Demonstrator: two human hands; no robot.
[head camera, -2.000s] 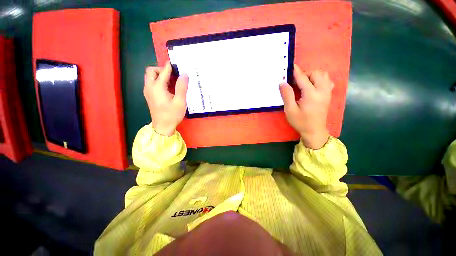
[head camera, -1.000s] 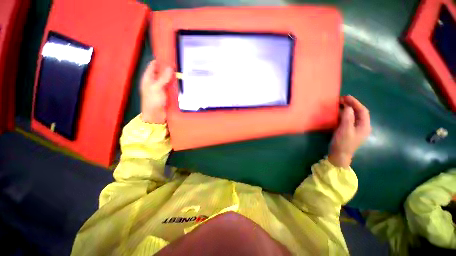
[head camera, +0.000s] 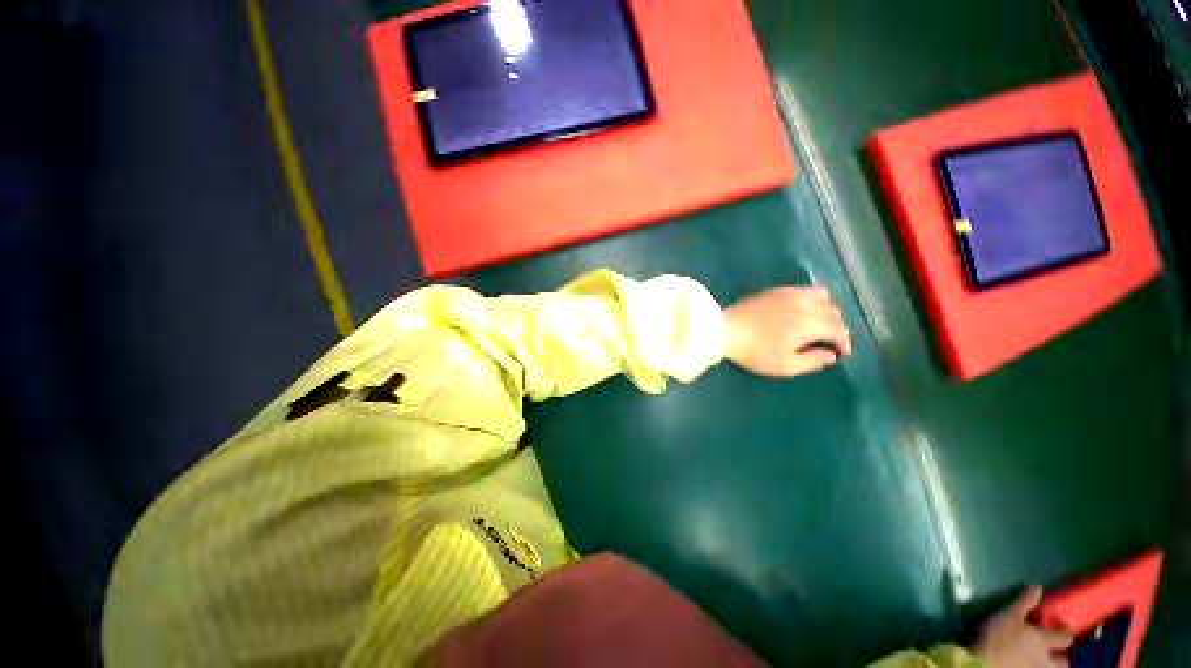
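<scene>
My left hand (head camera: 788, 332) is stretched over the green bench (head camera: 692, 483), palm down, its fingers bent and holding nothing. My right hand (head camera: 1021, 637) is at the bottom right, cut off by the picture's edge. It touches the left edge of a red-orange foam pad (head camera: 1123, 583). A dark tablet (head camera: 1105, 646) on that pad is mostly out of the picture. Whether my fingers grip the pad or the tablet is hidden.
A dark-screened tablet (head camera: 523, 85) with a small yellow tab lies on a foam pad (head camera: 601, 196) at the top. Another dark tablet (head camera: 1025, 206) lies on a pad (head camera: 914, 196) at the right. Grey floor with a yellow line (head camera: 298, 183) is at the left.
The view has swung to my left. My left hand has left the pad it held and reaches over the bench. The white-lit tablet is no longer in view.
</scene>
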